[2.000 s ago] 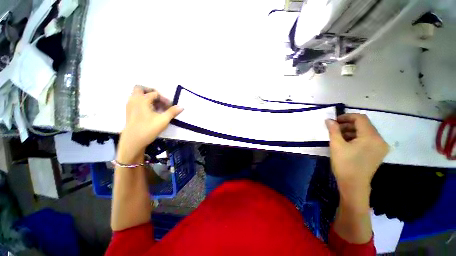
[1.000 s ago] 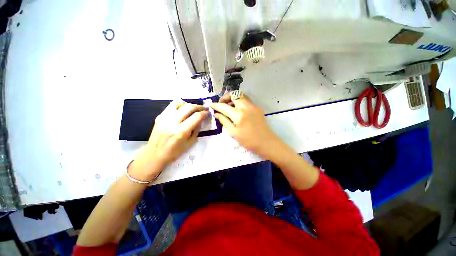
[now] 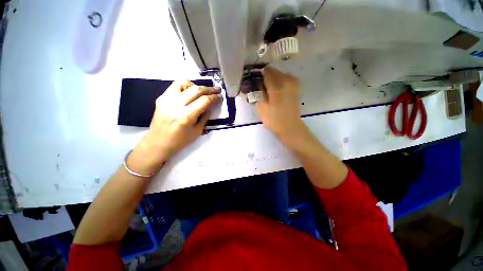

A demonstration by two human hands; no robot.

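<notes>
A black fabric piece [image 3: 139, 102] lies flat on the white table, left of the needle. A white piece with a black edge [image 3: 225, 110] lies at its right end, by the presser foot [image 3: 217, 79]. My left hand [image 3: 180, 111] lies over both pieces with its fingertips near the presser foot, pressing them down; the fingers are bent and partly hide the fabric. My right hand [image 3: 280, 103] is raised behind the needle end of the sewing machine [image 3: 228, 42], beside a ribbed knob. Its fingertips are partly hidden, and I cannot tell whether it holds anything.
Red-handled scissors [image 3: 407, 116] lie on the table at the right. The machine body fills the upper right. A pale translucent shape [image 3: 94, 39] with a small ring shows at the upper left. Blue crates [image 3: 431, 177] and dark fabric are below the table edge.
My right hand has moved from beside my left fingers up behind the needle end. My left hand stays on the fabric. The view has shifted, and the pale shape has appeared at the upper left.
</notes>
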